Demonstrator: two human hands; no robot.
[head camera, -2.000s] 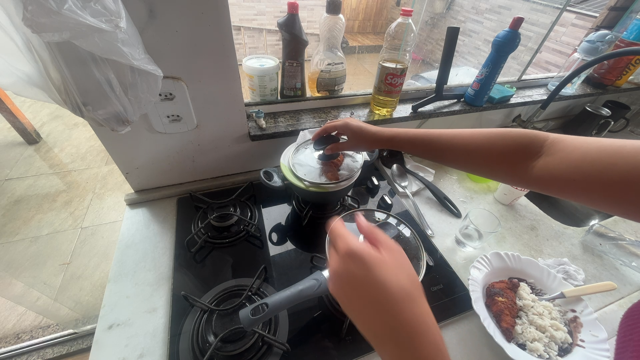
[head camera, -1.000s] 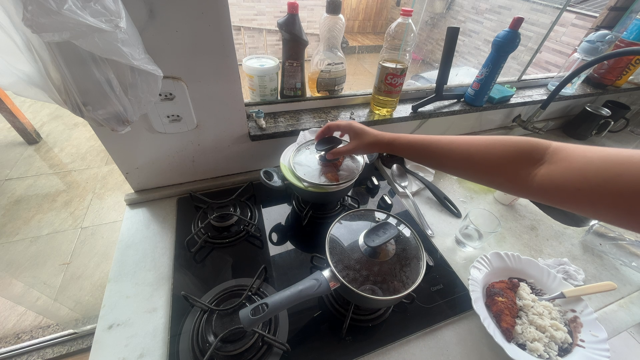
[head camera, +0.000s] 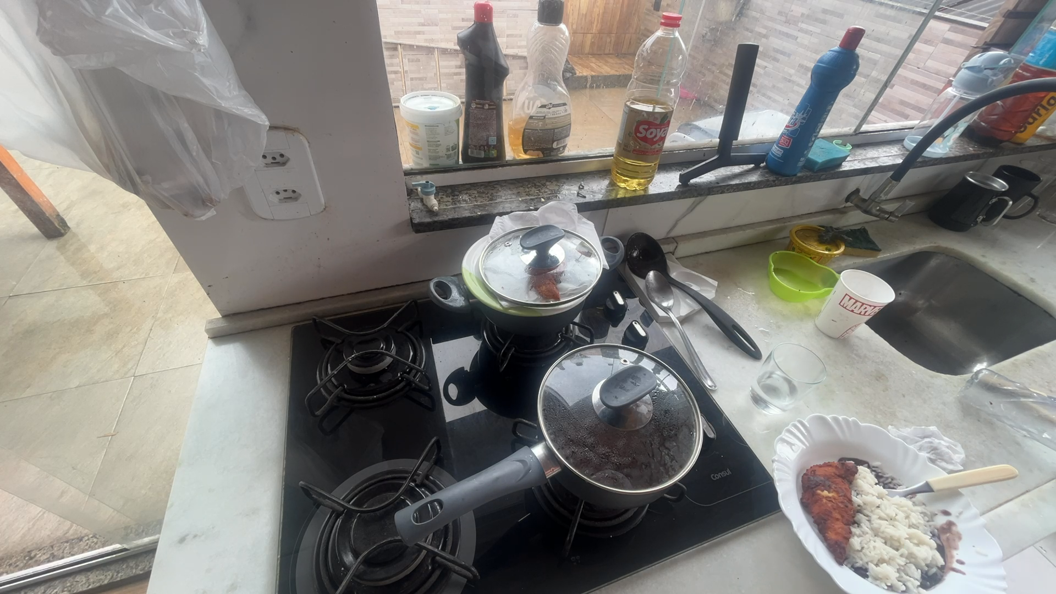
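Observation:
Neither of my hands shows in the head view now. A grey long-handled saucepan with a glass lid (head camera: 620, 429) sits on the front right burner of the black gas cooktop (head camera: 528, 544), its handle pointing to the lower left. Behind it stands a dark two-handled pot (head camera: 528, 320) holding a light green bowl, white paper and a reddish-brown piece of food under a glass lid (head camera: 540, 268). A white scalloped plate (head camera: 796, 495) at the lower right bears rice, beans, a browned piece of food and a fork with a cream handle (head camera: 973, 477).
A black ladle (head camera: 714, 313) and a metal spoon (head camera: 681, 330) lie right of the cooktop. Near the steel sink (head camera: 965, 309) are a drinking glass (head camera: 786, 379), a paper cup (head camera: 854, 304) and a green bowl (head camera: 800, 276). An oil bottle (head camera: 648, 115) stands on the windowsill among other bottles.
My left hand, over the saucepan two seconds ago, left view first. My right hand has let go of the rear pot's lid knob and is out of view. Both lids are in place.

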